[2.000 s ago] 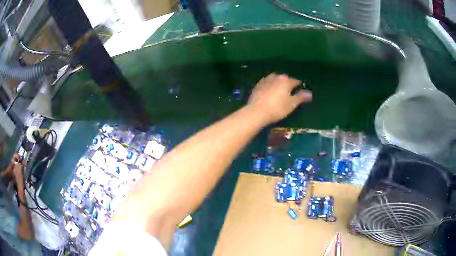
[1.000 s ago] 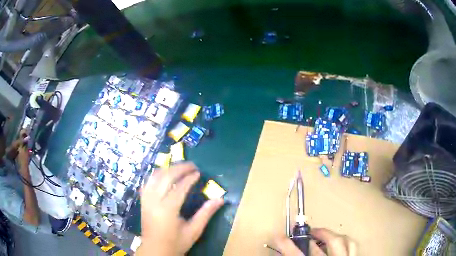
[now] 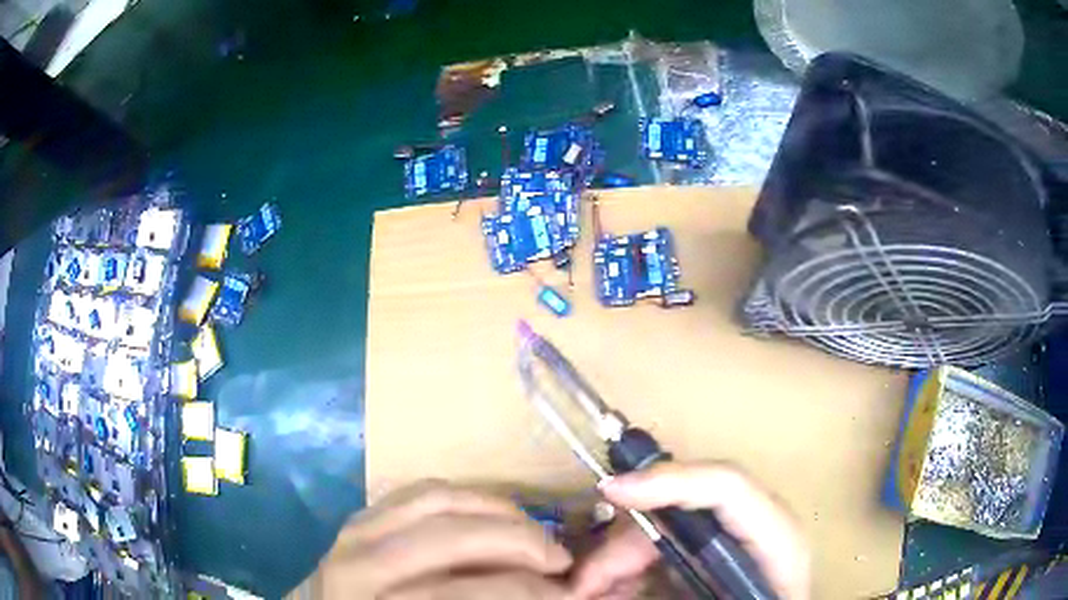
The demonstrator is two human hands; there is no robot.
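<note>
My right hand (image 3: 714, 510) is closed around the black handle of a soldering iron (image 3: 638, 451). The iron's metal shaft and thin feed tube point up-left over the tan cardboard (image 3: 445, 352), with a pinkish tip. My left hand (image 3: 439, 545) is at the bottom edge, fingers curled and partly cut off. A small blue part (image 3: 541, 513) shows between the two hands, mostly hidden by fingers; whether it is gripped is unclear. Several blue circuit boards (image 3: 533, 229) are piled at the back of the cardboard. Another board (image 3: 636, 267) lies right of the pile, a small blue part (image 3: 553, 301) below it.
A black fan (image 3: 914, 281) with a spiral guard stands at right, a box of silvery-gold filling (image 3: 984, 457) below it. A tray of white and blue units (image 3: 105, 305) lies at left, beside yellow-edged white batteries (image 3: 199, 418). Clear film (image 3: 755, 123) lies behind the boards.
The view has shifted right. My left hand has moved from near the batteries to the cardboard's front, beside my right hand. The iron now tilts up-left.
</note>
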